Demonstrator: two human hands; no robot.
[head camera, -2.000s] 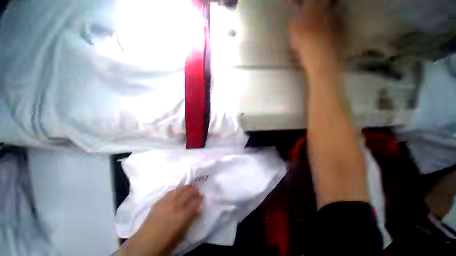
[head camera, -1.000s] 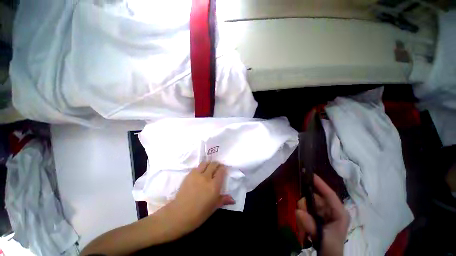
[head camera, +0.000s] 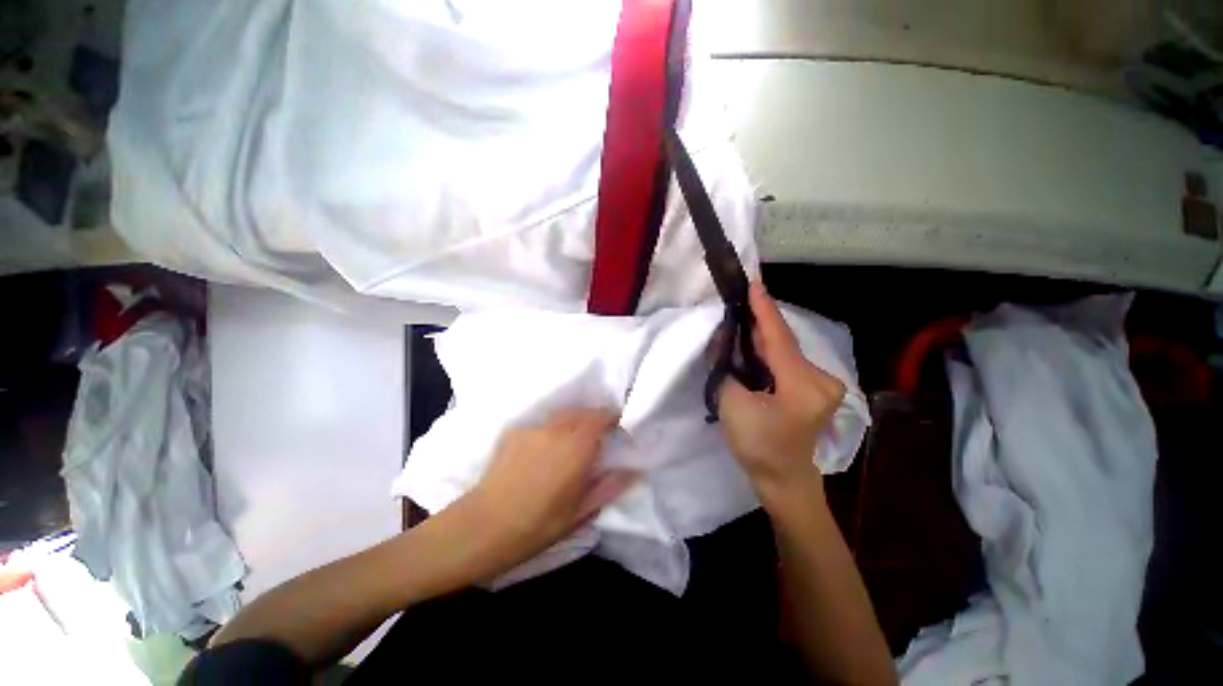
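Note:
My right hand (head camera: 782, 416) holds dark fabric shears (head camera: 714, 241) by the looped handles. The blades look closed together and point up and left, the tip at the dark edge of the red band (head camera: 630, 161). The band hangs down over the white garment body (head camera: 402, 174) at the machine's front edge. My left hand (head camera: 550, 476) is on the smaller white piece (head camera: 697, 456) over my lap, cloth bunched between thumb and fingers. Its fingertips are partly hidden in the folds. The needle area is out of view.
The cream machine bed (head camera: 939, 161) runs across the top right. A white side board (head camera: 309, 429) is at the left, with a white heap with a red part (head camera: 141, 456) beside it. More white pieces (head camera: 1060, 469) hang at the right. Dark items lie at the top right.
The right hand came down from the machine bed, took up the shears and moved left over the lap cloth. The left hand stays on the cloth, whose small print no longer shows.

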